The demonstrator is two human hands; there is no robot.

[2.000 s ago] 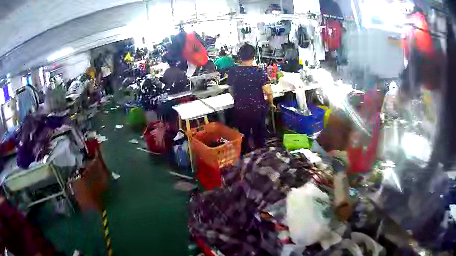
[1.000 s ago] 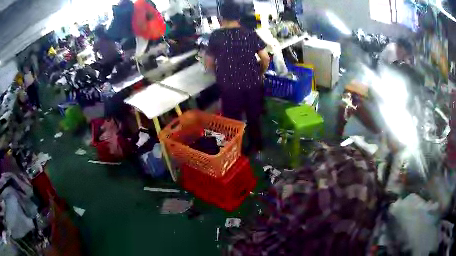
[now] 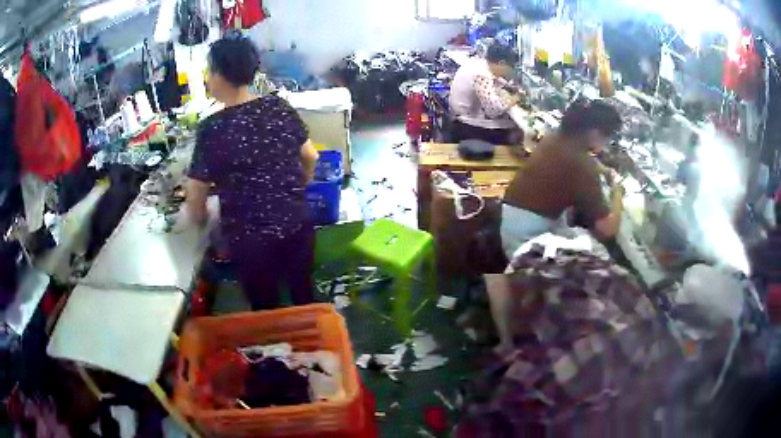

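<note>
Neither of my hands is in the picture. Nearest in front of me is an orange plastic crate (image 3: 270, 418) with dark and white cloth pieces (image 3: 278, 381) in it. It stands on something red, mostly hidden beneath it. To its right lies a large heap of dark purple and pale patterned cloth (image 3: 574, 342), blurred at its lower edge.
A standing person (image 3: 257, 171) is beside the white table (image 3: 141, 257) at left. A green stool (image 3: 394, 248) stands mid-floor among scraps (image 3: 402, 355). A seated person in brown (image 3: 561, 180) is behind the heap; another (image 3: 484, 98) sits farther back. A blue crate (image 3: 325, 192) is beyond.
The view has turned right and come nearer. The orange crate is now larger and low in the picture, and the standing person has shifted left. The seated people now show clearly.
</note>
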